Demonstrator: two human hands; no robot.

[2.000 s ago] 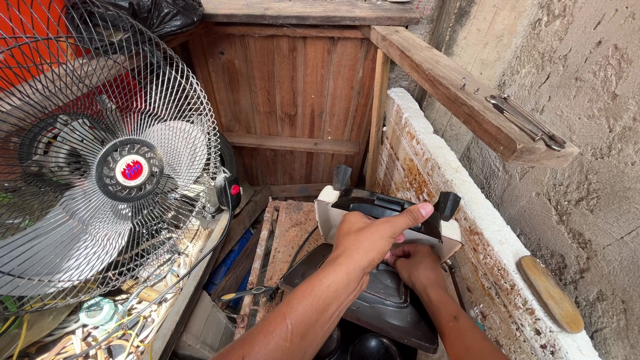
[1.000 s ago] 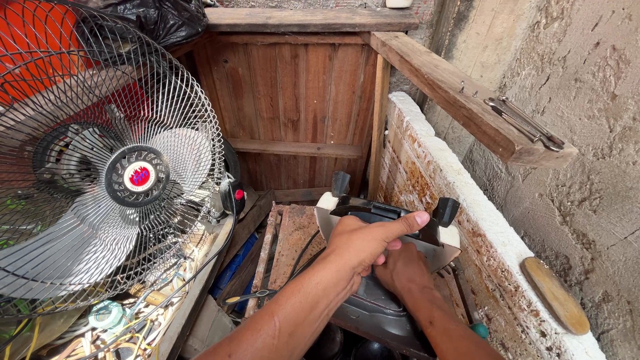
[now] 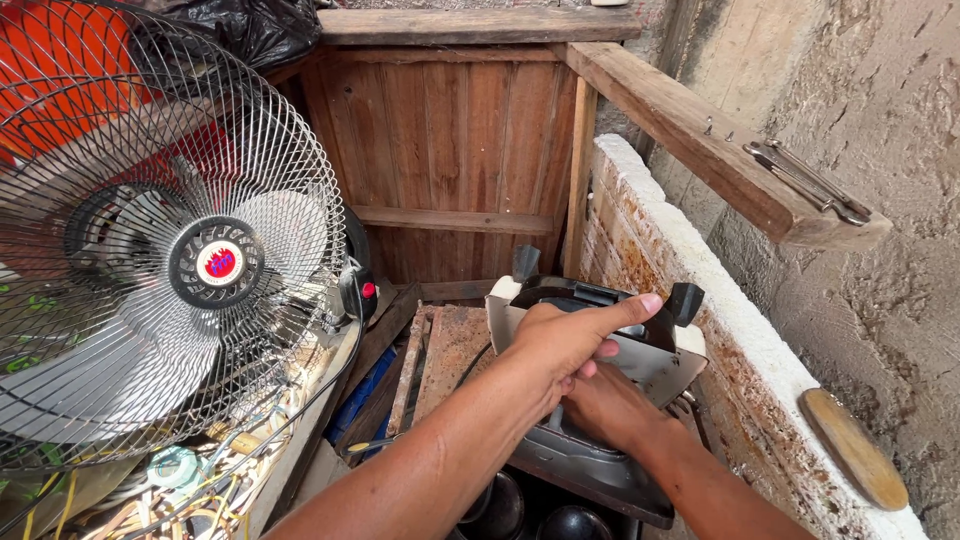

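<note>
A dark plastic appliance housing (image 3: 600, 480) with a pale upright panel (image 3: 637, 364) and two black knobs or feet (image 3: 685, 303) lies at the lower middle. Across the top of its panel rests my left hand (image 3: 574, 337), the thumb stretched to the right over a black frame; its other fingers are bent down and partly hidden. Beneath it, my right hand (image 3: 604, 401) reaches into the housing behind the panel, its fingertips out of sight. Whether either hand grips a part cannot be told. Round black parts (image 3: 574, 525) show below the housing.
A wire-caged fan (image 3: 220, 262) stands at left above a heap of wires and scraps (image 3: 180, 480). Metal wrenches (image 3: 810, 180) and small screws (image 3: 709, 126) lie on a wooden beam (image 3: 675, 120). A white foam slab (image 3: 720, 285) edges the right side, with a wooden piece (image 3: 855, 448) on it.
The view has shifted slightly. Both hands stay at the housing, the left one above the right.
</note>
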